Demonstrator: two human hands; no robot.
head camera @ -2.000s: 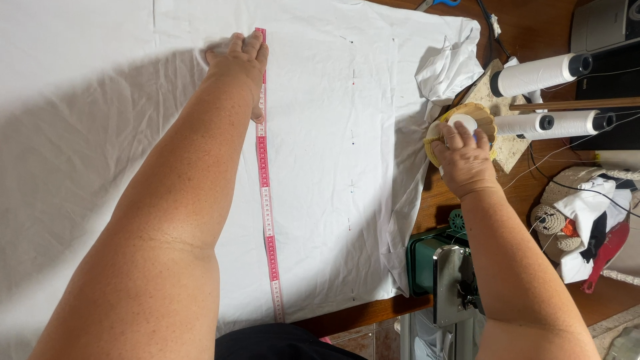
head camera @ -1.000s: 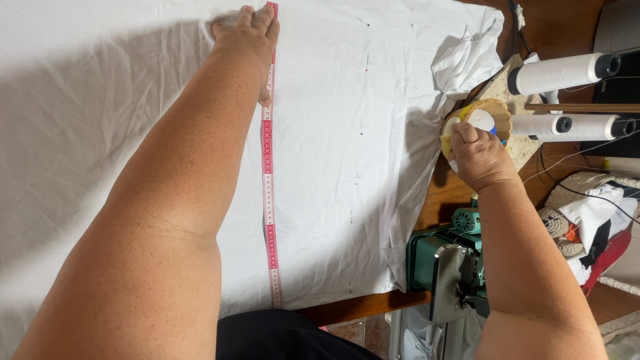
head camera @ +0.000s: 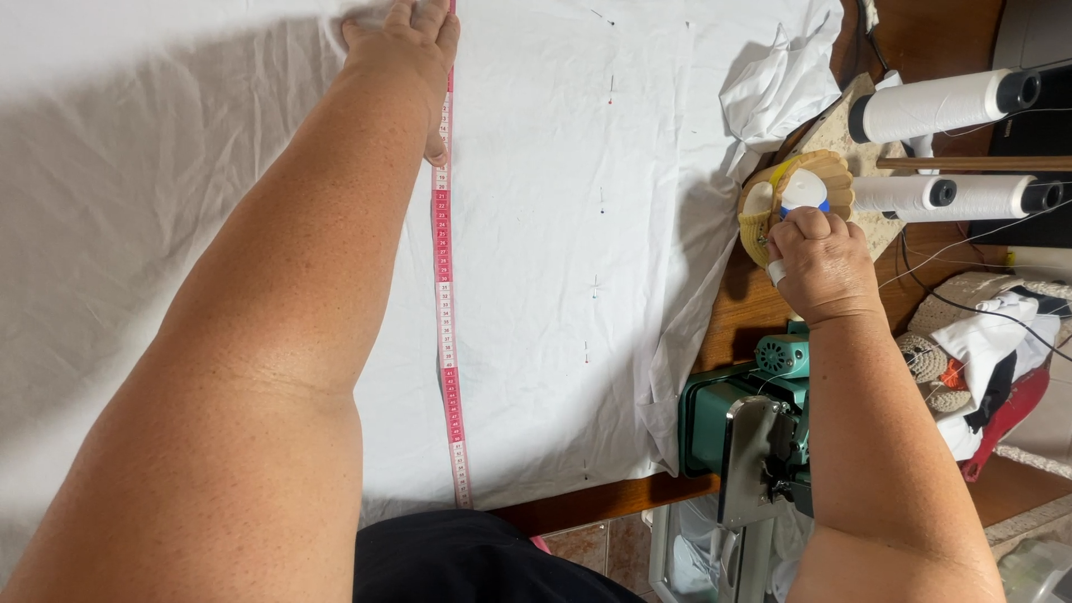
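White fabric [head camera: 536, 335] lies wrinkled over the wooden table, with a line of straight pins [head camera: 610, 100] stuck in it. A pink and white tape measure [head camera: 445, 318] runs along the cloth toward the person's body. My left hand [head camera: 406, 50] lies spread on the fabric and the tape's far part, pressing them flat. At a yellow-rimmed wooden container [head camera: 837, 180] my right hand [head camera: 825, 260] has its fingers curled over the near edge, by a white and blue round item [head camera: 804, 193]. Something small and white shows at its fingers; what it holds is hidden.
White thread cones [head camera: 938, 107] lie in view at the right, their threads trailing. A green sewing machine [head camera: 712, 427] stands at the table's near right edge. Beyond it are a basket of cloths [head camera: 988, 335] and a black cable. A drawer unit [head camera: 712, 544] is below the table.
My right hand has shifted from over the container's middle to its near side, uncovering more of the white and blue item. My left hand stays on the tape and cloth.
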